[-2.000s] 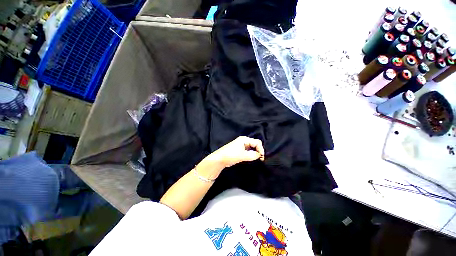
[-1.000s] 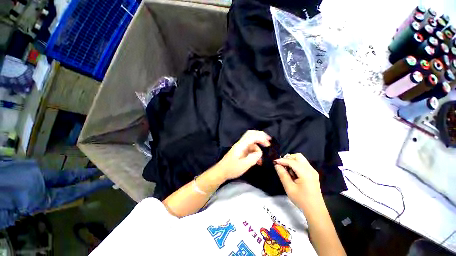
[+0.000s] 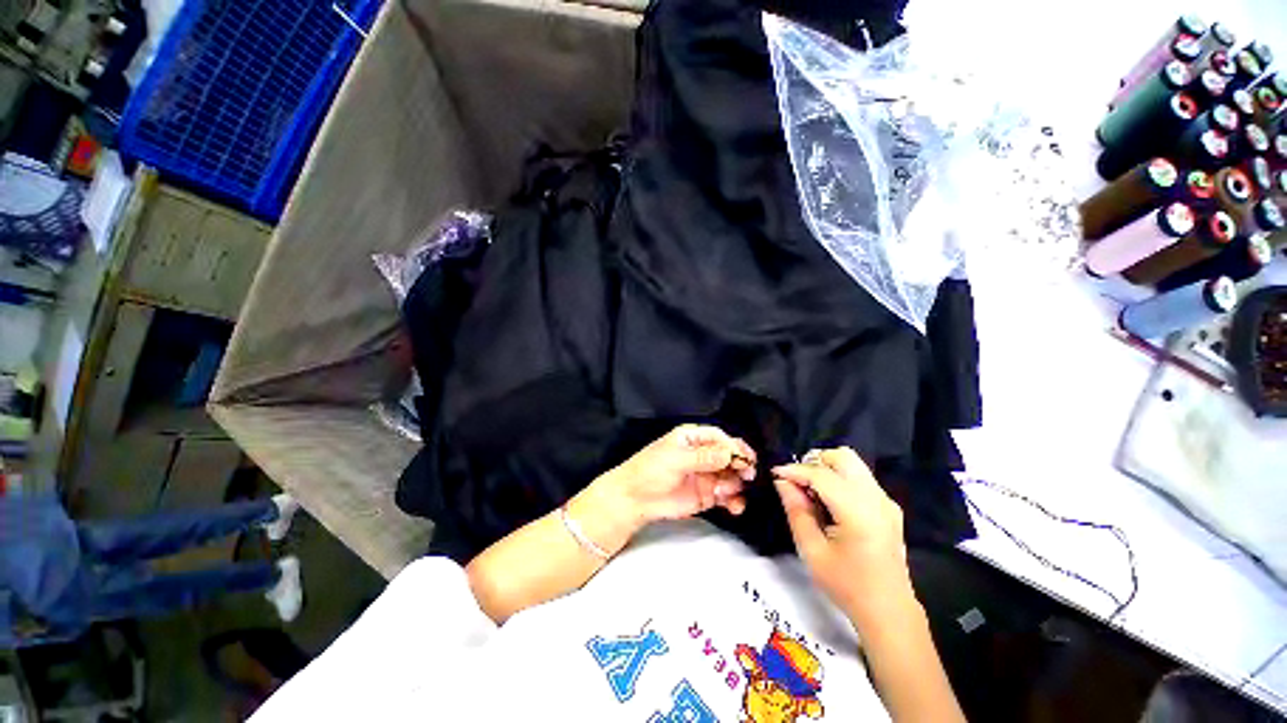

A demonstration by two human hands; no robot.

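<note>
A black garment (image 3: 734, 283) lies over the bin edge, my lap and the white table's edge. My left hand (image 3: 692, 473) pinches a bit of the garment's near edge between thumb and fingers, close to my body. My right hand (image 3: 843, 511) is just to its right, with thumb and forefinger pinched together and pointing at the left fingertips. What the right fingertips hold is too small to tell; no needle shows clearly. A dark thread (image 3: 1052, 511) curls loose on the table at the right.
The fabric-lined bin (image 3: 332, 283) is at the left, with a blue crate (image 3: 233, 99) beyond. A clear plastic bag (image 3: 861, 170) lies on the garment. Thread spools (image 3: 1164, 240) and a round dish (image 3: 1263, 346) stand on the table (image 3: 1037, 381). A person's legs (image 3: 170, 551) show at far left.
My right hand has come into view and moved up to the left one. My left hand has moved slightly down. The view has shifted, and the person at left has moved.
</note>
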